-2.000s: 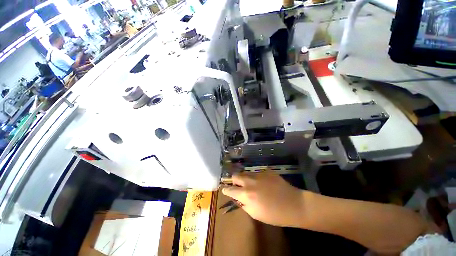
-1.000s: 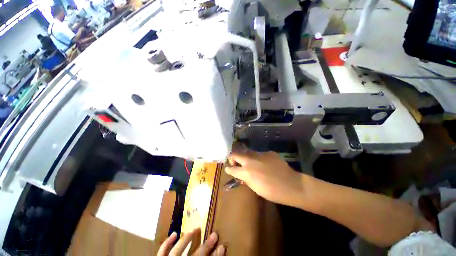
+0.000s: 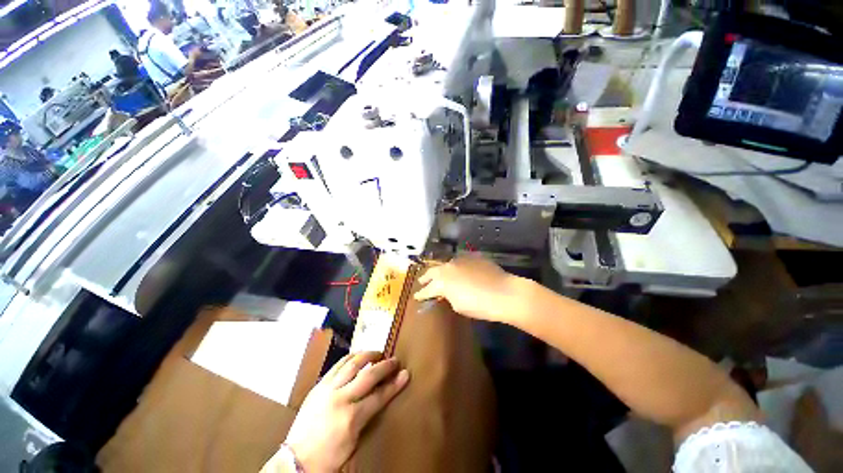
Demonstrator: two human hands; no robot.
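Observation:
The long yellow-amber template (image 3: 384, 291) with black handwriting runs from under the white sewing machine head (image 3: 370, 175) toward me. A tan-brown panel (image 3: 434, 388) lies at its right side and hangs toward me. My left hand (image 3: 337, 406) lies flat with fingers spread over the template's near end and the panel's edge. My right hand (image 3: 467, 288) is at the template's far right edge, just below the machine head, with fingers bent. A small dark metal piece shows below its fingers; whether the hand holds it is unclear.
A tan-brown stack (image 3: 176, 406) with a white sheet (image 3: 259, 356) lies at left. Red wires hang left of the template. The grey carriage arm (image 3: 564, 205) is right of the head, and a touchscreen (image 3: 763, 88) stands at upper right. People sit in the far upper left.
My left hand has come in from the bottom edge onto the template. My right hand stays by the template's far end. The view has shifted, showing more of the touchscreen and table.

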